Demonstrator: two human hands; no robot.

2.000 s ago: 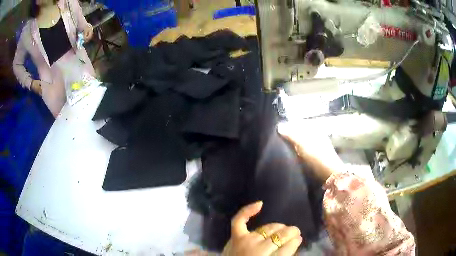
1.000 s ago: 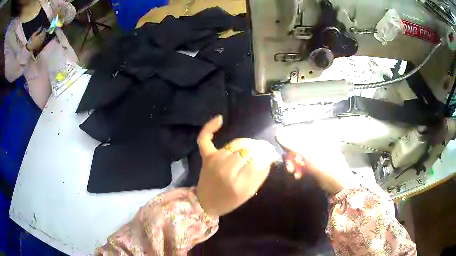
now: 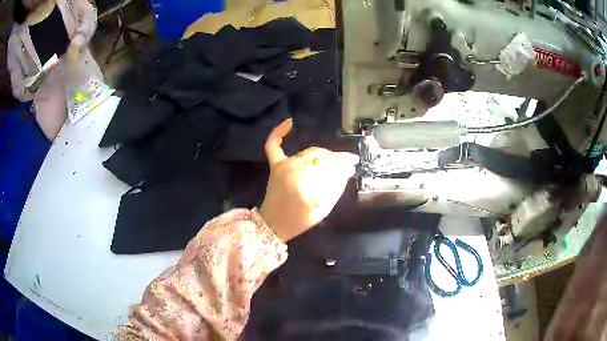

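A black fabric panel point(image 3: 346, 293) lies in front of the sewing machine point(image 3: 379, 60) and runs up to its brightly lit needle area. A dark band and a small pale spot show on it. My left hand point(image 3: 303, 190) rests on the fabric, fingertips at the needle area, thumb raised; its fingertips are washed out by glare, so its grip is unclear. My right hand is not in view; a blurred sleeve point(image 3: 582, 293) shows at the right edge. Blue-handled scissors point(image 3: 454, 266) lie right of the panel.
A heap of black pieces point(image 3: 193, 106) lies left of and behind the machine on the white table point(image 3: 60, 246). Black tape point(image 3: 506, 162) crosses the machine at right. A person point(image 3: 50, 60) stands at the upper left, holding something flat.
My right hand has left the needle area and gone out of view to the right. The panel's band and the scissors now show. My left hand has moved slightly up.
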